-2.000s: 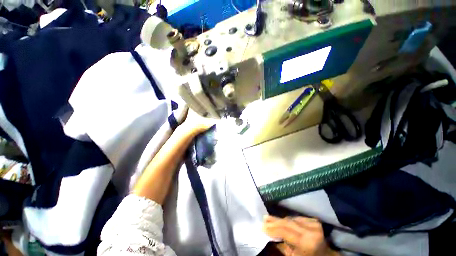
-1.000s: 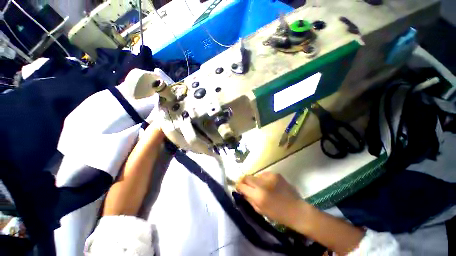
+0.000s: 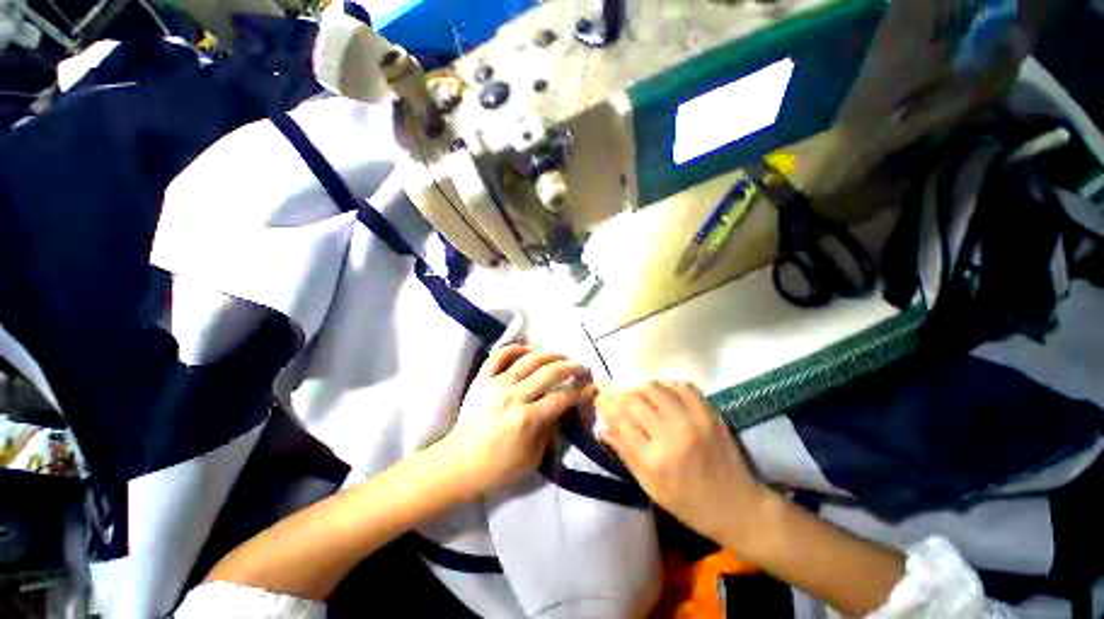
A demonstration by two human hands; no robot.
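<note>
A white garment panel (image 3: 375, 363) with a narrow navy strip (image 3: 329, 169) lies left of and below the sewing machine head (image 3: 515, 157) and hangs over the table's front edge. My left hand (image 3: 527, 405) and my right hand (image 3: 660, 441) are side by side just in front of the needle area. The fingertips of both hands pinch the panel's edge between them. The presser foot (image 3: 575, 281) is small and partly lost in glare. The exact layers between my fingers are hidden.
Black-handled scissors (image 3: 821, 254) and slim yellow-blue snips (image 3: 717, 227) lie on the machine bed. Black and white strips (image 3: 981, 242) hang at the right. A navy and grey heap (image 3: 944, 435) lies below the green ruler edge (image 3: 823, 366). Orange cloth (image 3: 702, 583) shows at the bottom.
My left hand has come out from beside the machine head, down and right, to meet my right hand. My right hand has shifted slightly right. The panel is now bunched between them.
</note>
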